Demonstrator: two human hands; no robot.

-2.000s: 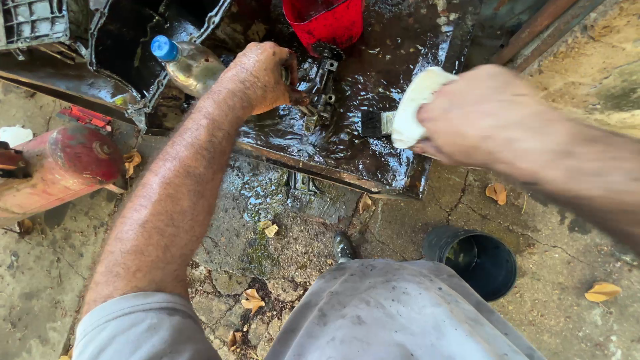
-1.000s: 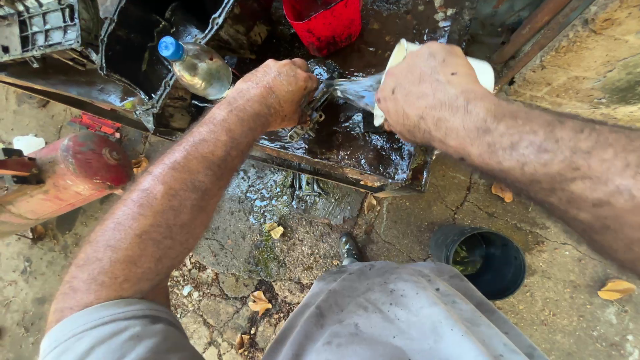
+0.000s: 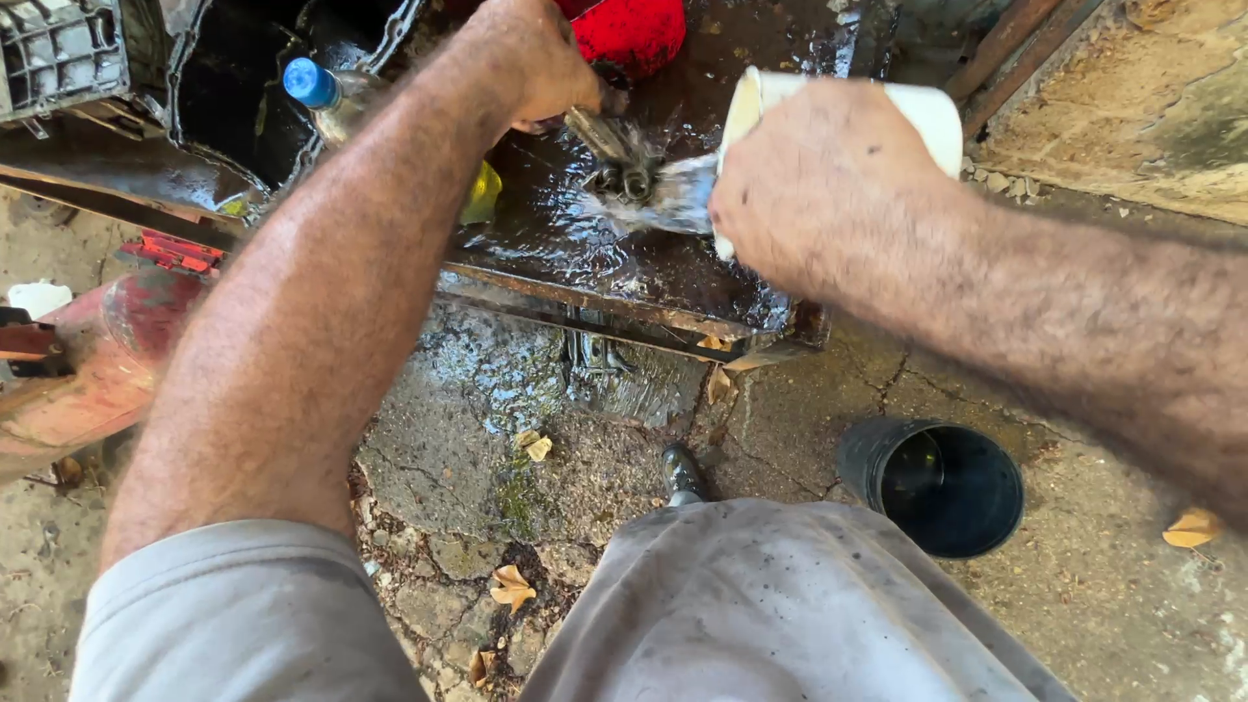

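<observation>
My left hand (image 3: 536, 63), at the upper middle, holds a dark, wet metal part (image 3: 614, 156) over a metal tray with a rusty rim (image 3: 604, 302). My right hand (image 3: 829, 185) grips a white container (image 3: 921, 122) tipped on its side. Water (image 3: 687, 195) streams from its mouth onto the metal part and splashes into the tray. The fingertips of my left hand are partly hidden. Behind my left forearm is a clear plastic bottle with a blue cap (image 3: 311, 83). A red container (image 3: 634, 34) stands in the tray just beyond the metal part.
Black casings (image 3: 249, 97) and a grey ribbed metal housing (image 3: 63, 54) lie at the upper left. A red cylinder (image 3: 117, 341) is below them. On the cracked concrete floor stands a black bucket (image 3: 931, 487), right of my boot (image 3: 682, 473). A worn wall (image 3: 1121, 127) rises at the right.
My right hand has turned the white container, which held no visible stream two seconds ago; water now pours from it. The metal part now shows at a different tilt in my left hand.
</observation>
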